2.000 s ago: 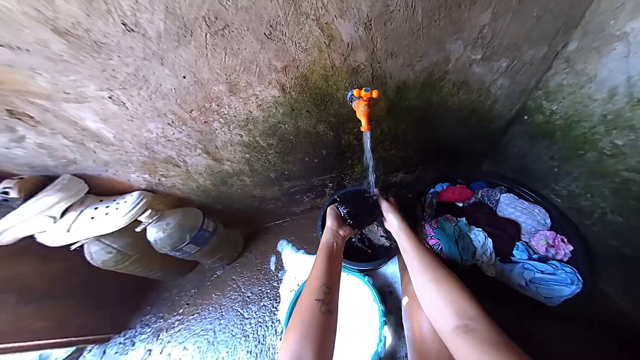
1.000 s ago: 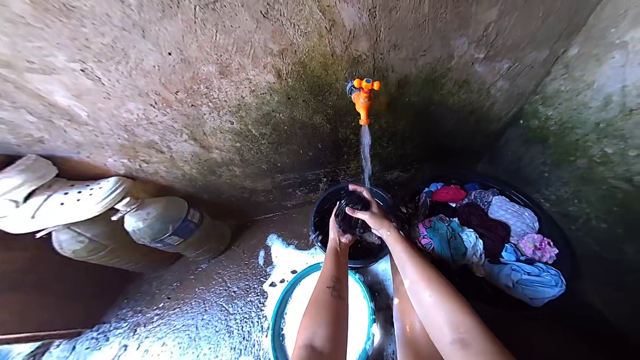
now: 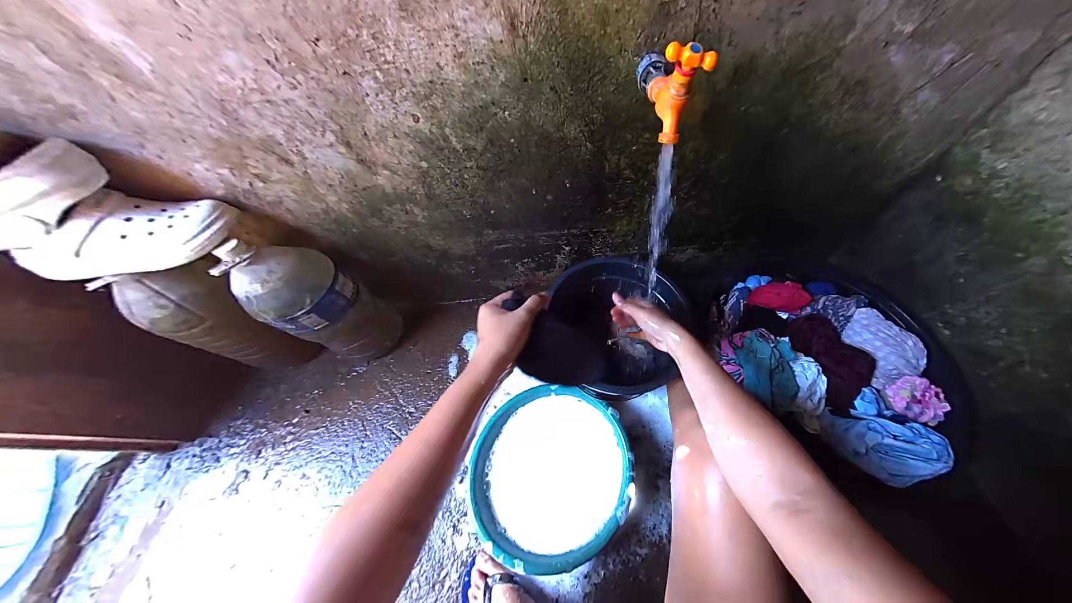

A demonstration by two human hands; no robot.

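My left hand grips a dark cloth item at the left rim of a black basin; the item hangs partly over the basin. Over the basin's right side is my right hand, fingers slightly curled and apart, beside the falling water. That water runs from an orange plastic tap on the wall. Nearer to me stands a teal-rimmed basin filled with white suds.
At the right, a large dark tub holds a heap of mixed clothes. White clogs and large plastic bottles stand at the left, by a brown wooden panel. A rough wall rises behind.
My hands, together over the black basin before, have moved apart. The left one has gone left with the dark item, which is now spread out. Water keeps running.
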